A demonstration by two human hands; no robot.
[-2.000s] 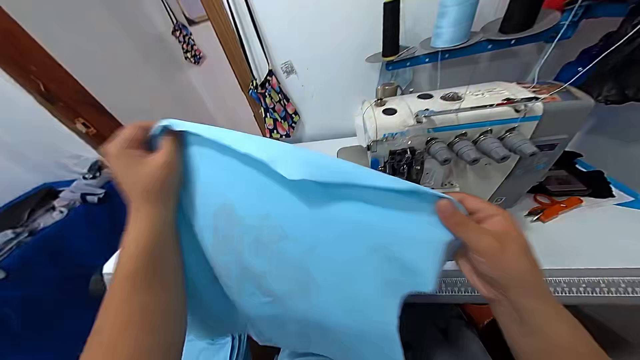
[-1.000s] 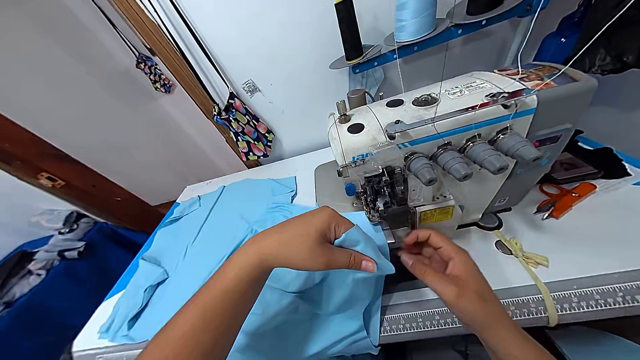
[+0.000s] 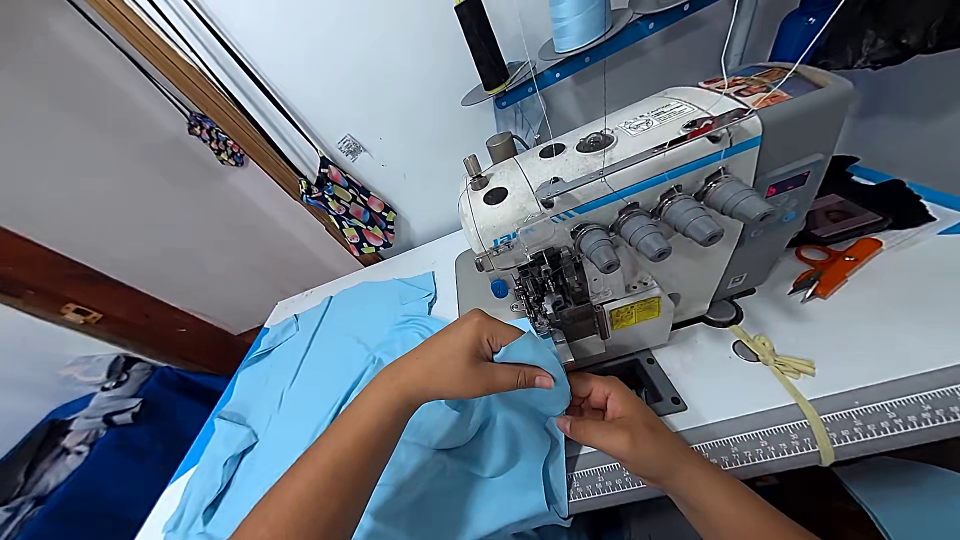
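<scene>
Light blue knit fabric (image 3: 480, 465) drapes over the white table and its front edge. My left hand (image 3: 472, 360) grips a fold of it between thumb and fingers, just in front of the presser foot area of a white overlock sewing machine (image 3: 622, 187). Pinching the cloth's right edge is my right hand (image 3: 615, 420), close beside the left. The needle and the cloth edge under the foot are partly hidden. Light blue thread (image 3: 580, 26) and black thread (image 3: 481, 45) stand on cones behind the machine.
Orange thread snips (image 3: 840, 270) lie right of the machine, near a phone (image 3: 844, 214) and black cloth. A yellow fabric tie (image 3: 795, 382) crosses the ruler tape (image 3: 900, 412) on the table's front edge. A blue-lined container (image 3: 150, 427) with fabric stands at lower left.
The blue fabric was held up spread between both hands two seconds ago; it now lies on the table at the machine. Since one second ago, my right hand has come onto the cloth edge.
</scene>
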